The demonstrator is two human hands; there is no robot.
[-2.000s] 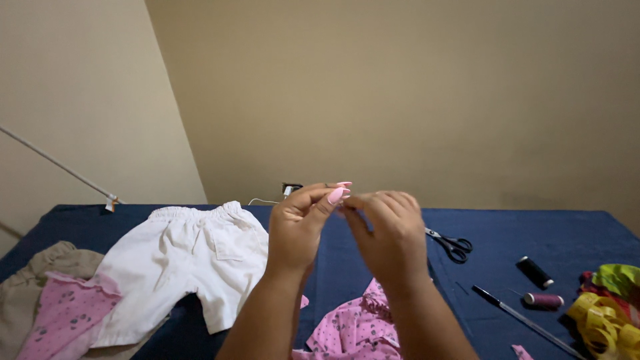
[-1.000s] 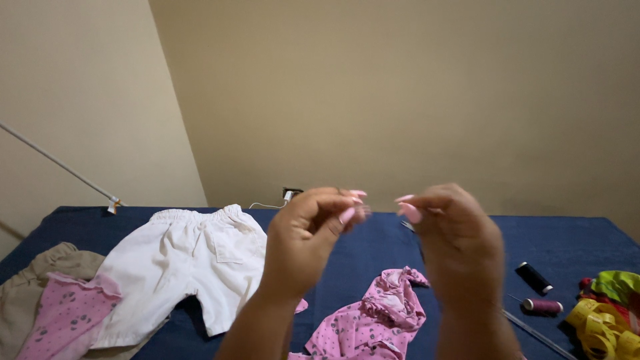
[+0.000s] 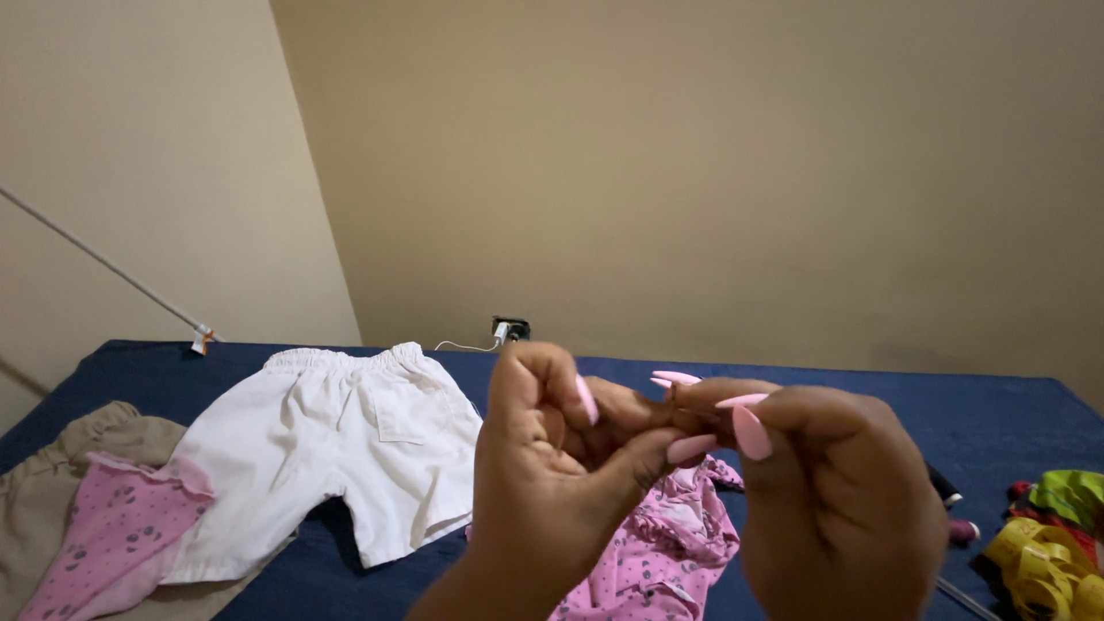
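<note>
My left hand (image 3: 569,466) and my right hand (image 3: 837,483) meet at the fingertips in mid-air above the blue-covered table (image 3: 862,388). Both have long pink nails, and the thumbs and fingers are pinched close together. Whatever lies between the fingertips is too small or hidden to make out. Below and behind the hands lies a pink printed fabric garment (image 3: 664,552). White shorts (image 3: 328,457) with a gathered waist lie flat left of my left hand.
Tan fabric (image 3: 112,431) and a pink printed piece (image 3: 129,535) lie at far left. On the right are a dark thread spool (image 3: 942,485), a purple spool (image 3: 963,532), a yellow measuring tape (image 3: 1044,569) and green fabric (image 3: 1069,498). A charger (image 3: 502,333) sits in the wall socket.
My hands were apart one second ago; now their fingertips are together again. The right hand has come in toward the left.
</note>
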